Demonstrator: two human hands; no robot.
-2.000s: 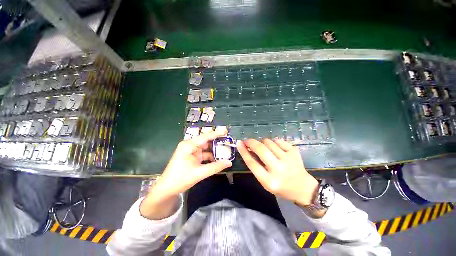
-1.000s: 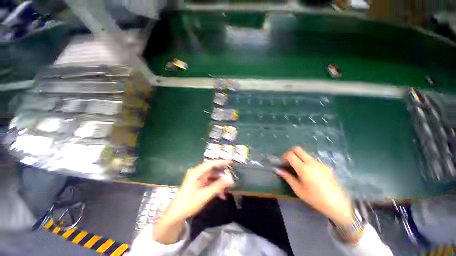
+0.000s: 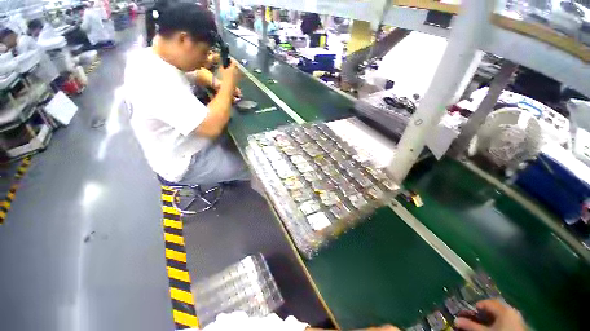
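Note:
The near clear tray with dark and silver pieces (image 3: pixel 437 318) shows at the lower right, cut off by the bottom edge. My right hand (image 3: pixel 497 317) is at its right part, bent fingers pointing left over the dark pieces; whether they grip one cannot be told. My left sleeve and a thin strip of skin lie along the bottom edge; the left hand itself is cut off. A tall stack of clear blister trays (image 3: pixel 310 184), filled with silver-grey parts with yellowish edges, stands on the green bench. No tweezers can be made out.
A metal rail (image 3: pixel 430 239) divides bench and conveyor. A loose unit (image 3: pixel 413 198) lies beside a pale post (image 3: pixel 430 103). A seated person (image 3: pixel 168 103) works beyond the stack. Another filled clear tray (image 3: pixel 239 291) is below bench level, near yellow-black floor tape (image 3: pixel 176 258).
The view has swung left to the tray stack, the neighbouring person and the aisle. The near tray and my right hand now show at the lower right; my left hand has left the picture.

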